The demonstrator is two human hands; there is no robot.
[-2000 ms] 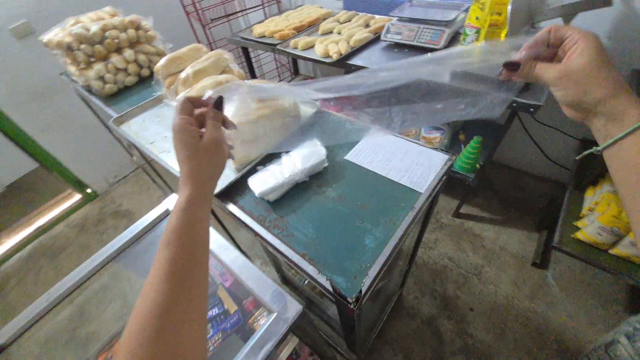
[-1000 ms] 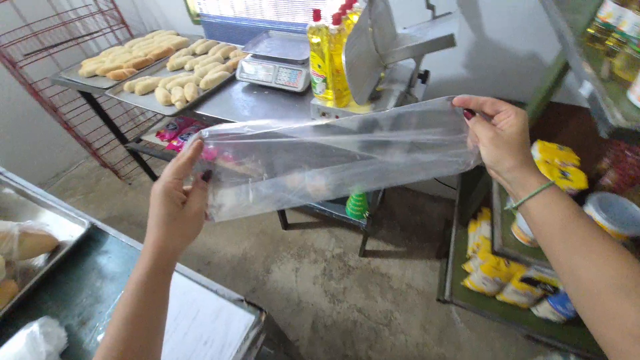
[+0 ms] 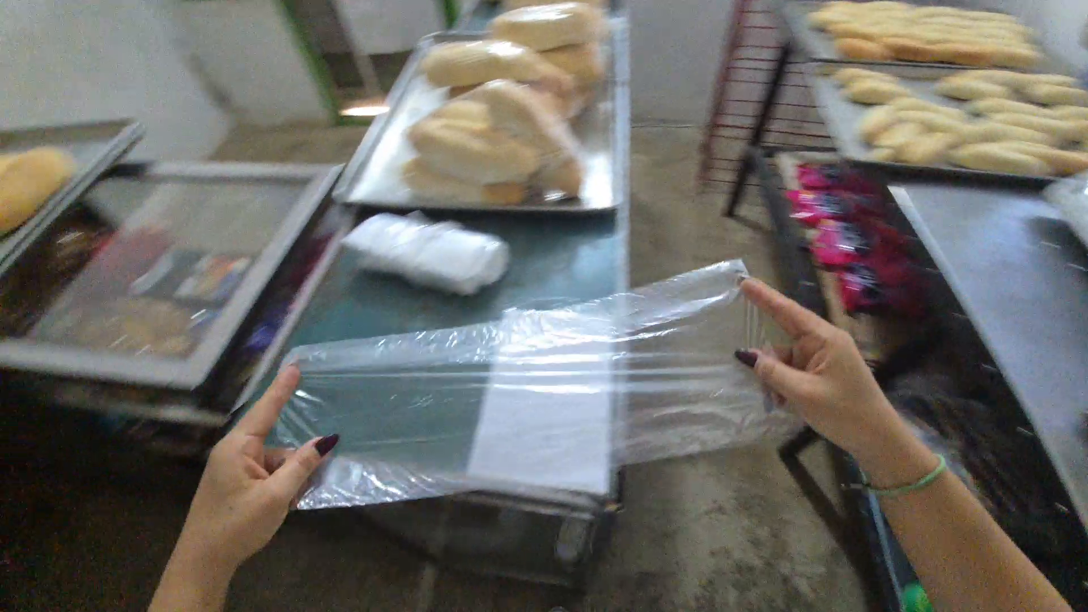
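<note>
Between my two hands a clear plastic bag is stretched out flat and wide. My left hand grips its left end, index finger and thumb spread along the edge. The right end is held by my right hand in the same way, a green band at that wrist. Through the film show the green counter top and a white sheet of paper. Beyond the bag lies a white plastic roll or bundle. Farther back, bagged bread loaves are piled on a metal tray.
A glass-topped display case stands at the left, beside another tray with bread. On the right are trays of bread rolls, a metal table, pink packets on a lower shelf and a red wire rack.
The view has swung left since one second ago, back over the counter and bagged loaves. Both hands still hold the clear bag, stretched between them in every frame.
</note>
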